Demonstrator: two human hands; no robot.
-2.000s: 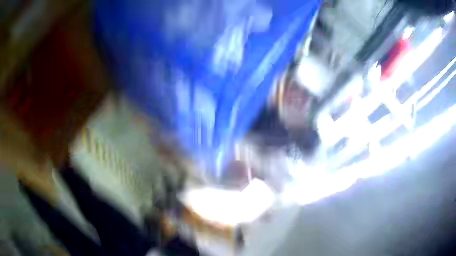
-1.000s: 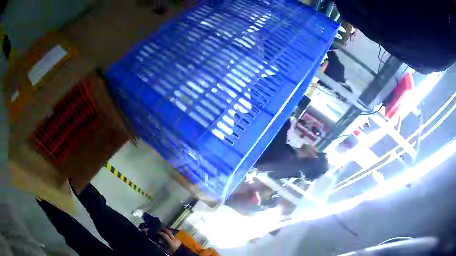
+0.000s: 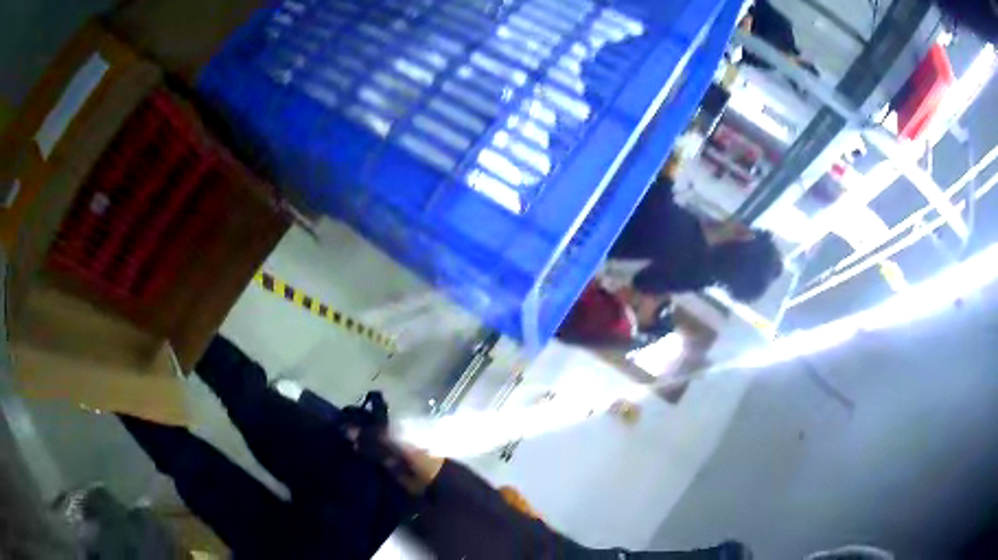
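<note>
No hand of mine can be made out. The view is tilted sideways. A blue ventilated crate (image 3: 438,208) with slotted sides fills the upper middle, nearest in front of me. White light shows through its slots. To its left, an open brown cardboard carton (image 3: 93,356) holds a red slotted crate (image 3: 137,197). A strip of white label (image 3: 72,104) is on the carton. What the blue crate holds cannot be seen.
A person in dark clothes (image 3: 257,448) stands at the lower left, a hand (image 3: 419,467) near a small black object (image 3: 372,416). Another dark-haired person (image 3: 679,246) is right of the crate near lit benches. Yellow-black tape (image 3: 323,311) marks the floor. A red object (image 3: 926,92) is at upper right.
The blue crate has shifted up in the view and shows less of its top. The standing person's body and sleeve show more. The large dark shape at upper right has mostly left the view.
</note>
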